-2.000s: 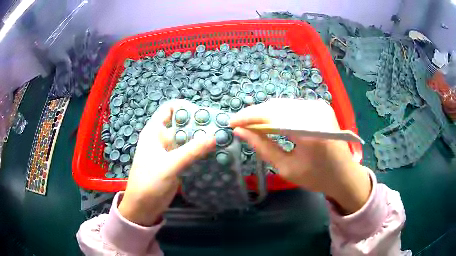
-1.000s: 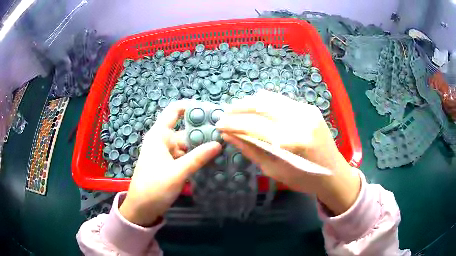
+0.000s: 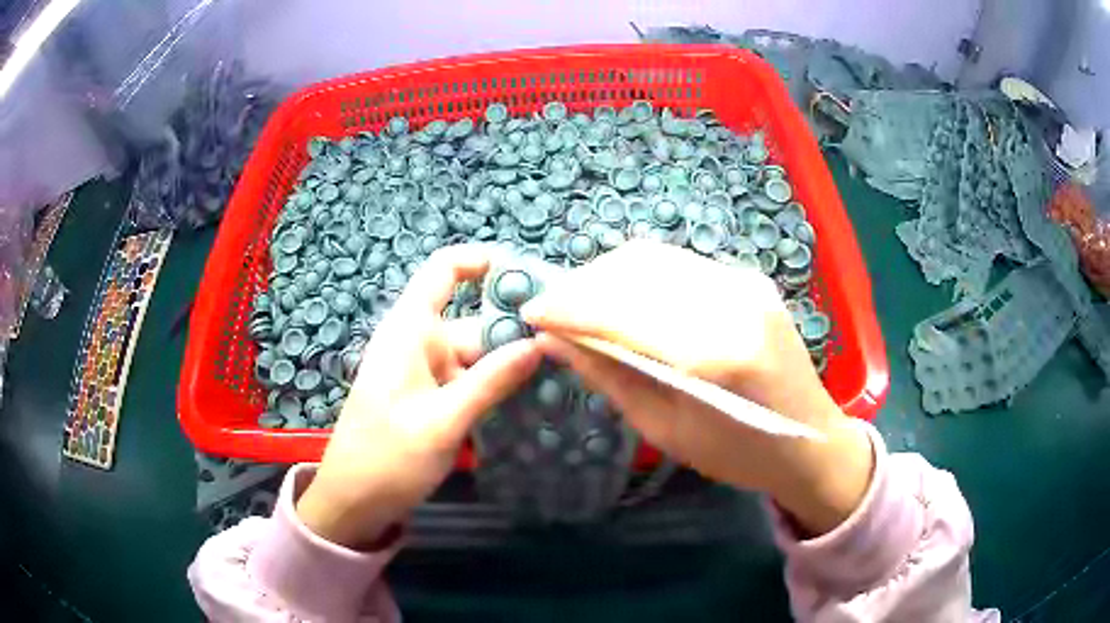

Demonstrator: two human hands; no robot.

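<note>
My left hand grips a grey-green moulded rubber sheet between thumb and fingers, over the near part of the red plastic basket. Two raised domes show at the sheet's top, by my left fingertips; the rest hangs down, blurred, past the basket's near rim. My right hand is shut on a slim pale tool, probably tweezers. Its tip end meets the sheet beside the domes and is hidden by my fingers. Loose rubber caps fill the basket.
Limp rubber sheets lie at the right rear, with one domed piece nearer. A dark rubber heap is at the left rear. A patterned multicoloured strip lies far left. Orange-red material is at the far right edge.
Fewer domes show at the sheet's top between my hands. My right hand has turned, so the tool slants down to the right. My left hand has shifted slightly.
</note>
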